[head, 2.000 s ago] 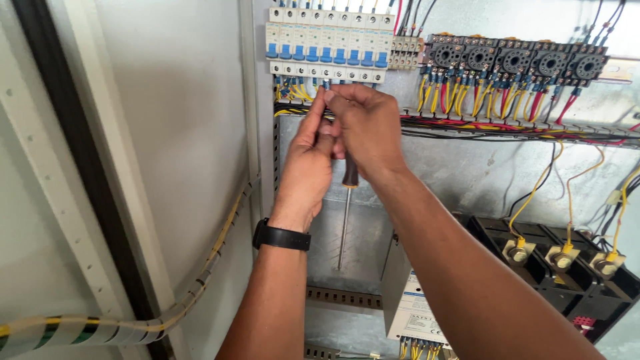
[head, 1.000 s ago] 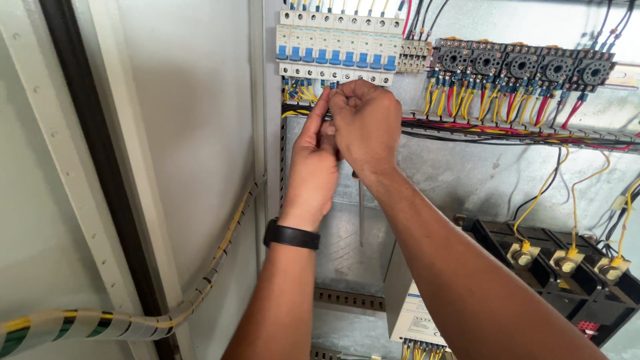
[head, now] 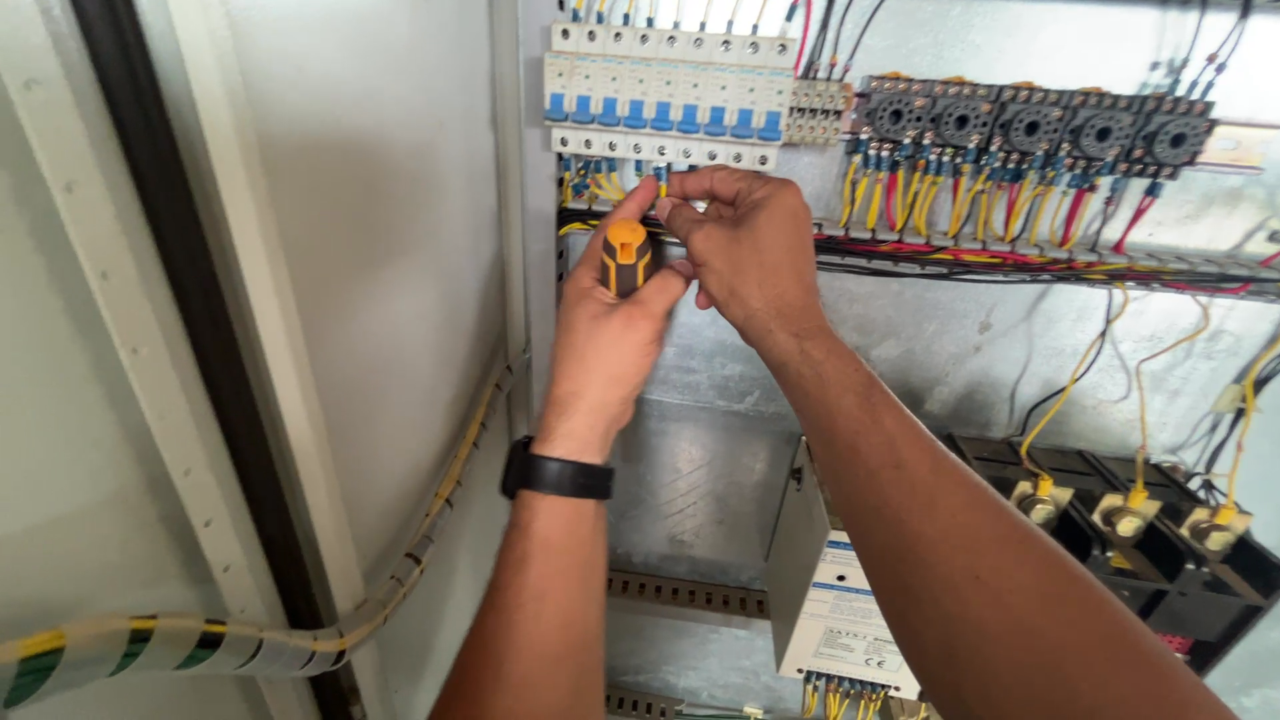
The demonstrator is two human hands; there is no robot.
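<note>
My left hand (head: 610, 325), with a black band at the wrist, holds a screwdriver by its orange and black handle (head: 626, 258); the shaft is hidden. Its index finger reaches up to a yellow wire with a blue crimped terminal (head: 661, 180). From the right, my right hand (head: 750, 250) pinches at that same wire between thumb and index finger. The terminal is just under the bottom screw row of the miniature circuit breakers (head: 660, 95), whose blue levers form a line. Whether its tip is inside a breaker cannot be told.
Black relay sockets (head: 1030, 130) with yellow and red wires sit right of the breakers, above a slotted wiring duct (head: 950, 262). Lower right are a white power unit (head: 835, 600) and a black block with bolted terminals (head: 1125, 520). A spiral-wrapped cable bundle (head: 400, 580) curves along the left.
The screwdriver, which hung shaft down below my hands two seconds ago, now shows its handle end up in my left hand. Both hands stay under the breakers.
</note>
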